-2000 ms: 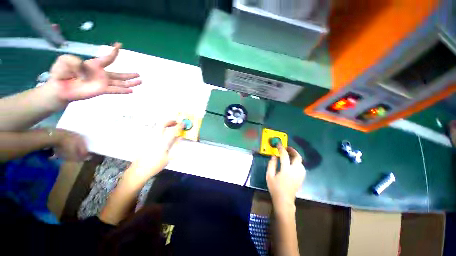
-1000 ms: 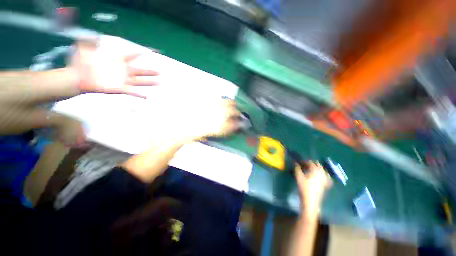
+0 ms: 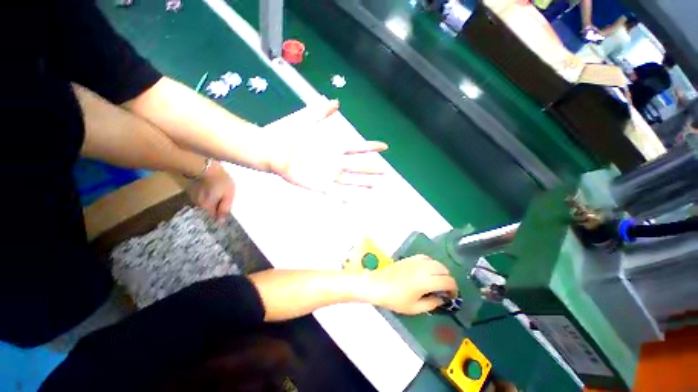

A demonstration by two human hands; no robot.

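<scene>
My left hand [image 3: 413,285] reaches over the green press base, its fingertips curled at the black round nest and closed around a small white and black star-shaped piece [image 3: 455,303], mostly hidden by the fingers. One yellow button box [image 3: 370,261] with a green button is just behind this hand. The other yellow button box [image 3: 467,367] is at the bottom edge. A small blurred patch beside it may be part of my right hand; it is cut off and unclear. The green press head [image 3: 551,283] stands at the right.
Another person's open hand [image 3: 325,162] is over the white sheet [image 3: 268,218]; their other hand [image 3: 214,191] hangs at its edge. A carton of white pieces [image 3: 172,260] is below. Loose white stars [image 3: 257,84] and a red round item [image 3: 292,51] lie farther back. People are in the distance.
The view has turned to the left. My left hand has left its button and is at the nest. My right hand has left its button and is now almost or fully out of view.
</scene>
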